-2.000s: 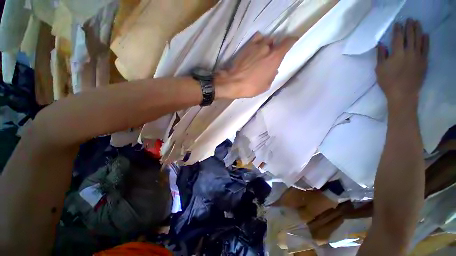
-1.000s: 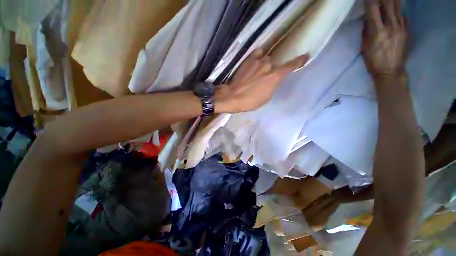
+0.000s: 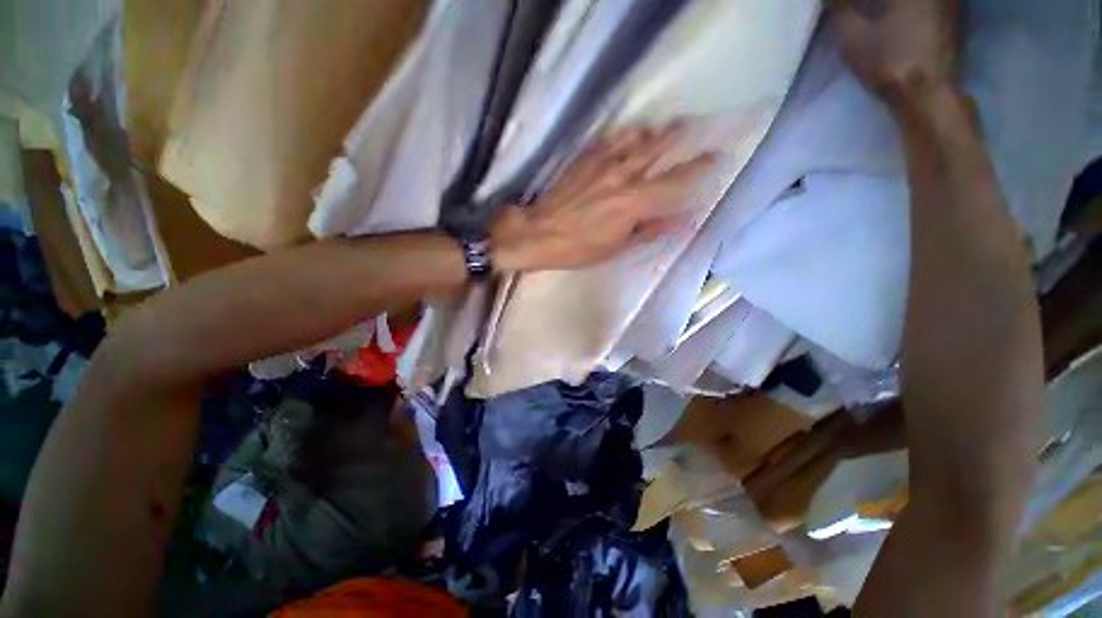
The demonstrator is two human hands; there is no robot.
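White paper patterns (image 3: 834,254) hang in dense layers at centre and right. A cream sheet (image 3: 550,320) shows below my left hand. Brown card patterns (image 3: 284,115) hang to the left. My left hand (image 3: 604,199), with a dark watch on the wrist, lies across the pale sheets at centre, fingers spread and blurred. It holds nothing that I can see. My right hand (image 3: 894,42) is raised at the top edge against the white sheets, partly cut off. Its fingertips are hidden, so its grip cannot be told.
Black plastic bags (image 3: 562,453) lie below the patterns. A grey-green sack (image 3: 338,483) with a white label is left of them, a red lump (image 3: 377,356) behind it. Stacked pattern pieces (image 3: 713,513) lie at lower right. Orange clothing (image 3: 369,600) shows at the bottom edge.
My left hand's fingers have spread flat over a broad pale sheet that now faces me. My right hand has moved up and slightly left, to the top edge. The left sheets appear further left.
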